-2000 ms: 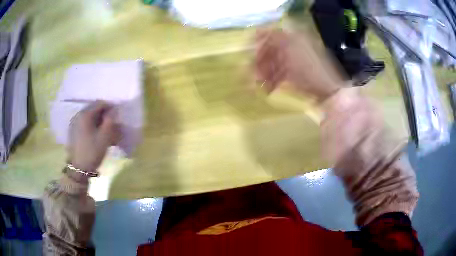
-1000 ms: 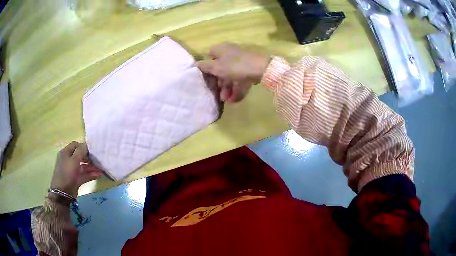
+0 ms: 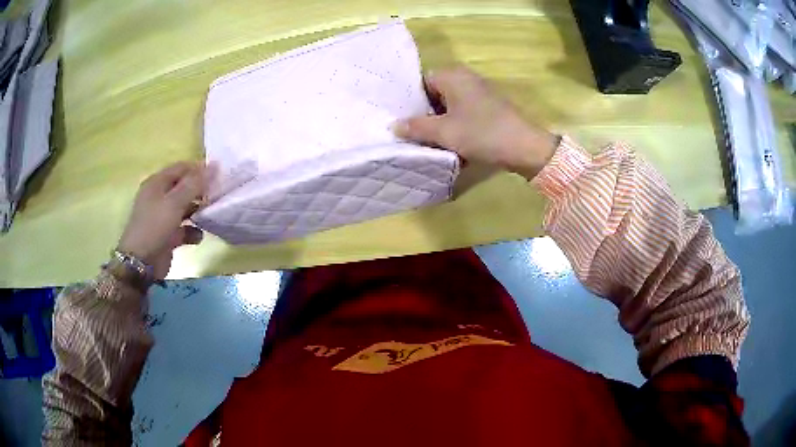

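Observation:
A pale pink quilted zip pouch lies in front of me at the table's front edge. Its near part is folded up, so the diamond stitching faces me. My left hand grips its left lower corner, with the fingers at the fold. My right hand holds its right edge, thumb on top and fingers partly hidden behind the edge. A small silvery bit shows at the pouch's top right corner.
A black tape dispenser stands at the back right. Packed pouches in shiny plastic lie at the far right, some over the table edge. Unpacked folded pouches lie at the far left. A blue stool or crate is below left.
The pouch was a small folded piece under my left hand, then was opened out flat. Its near part is now folded up, and my right hand has come from the dispenser side to its right edge.

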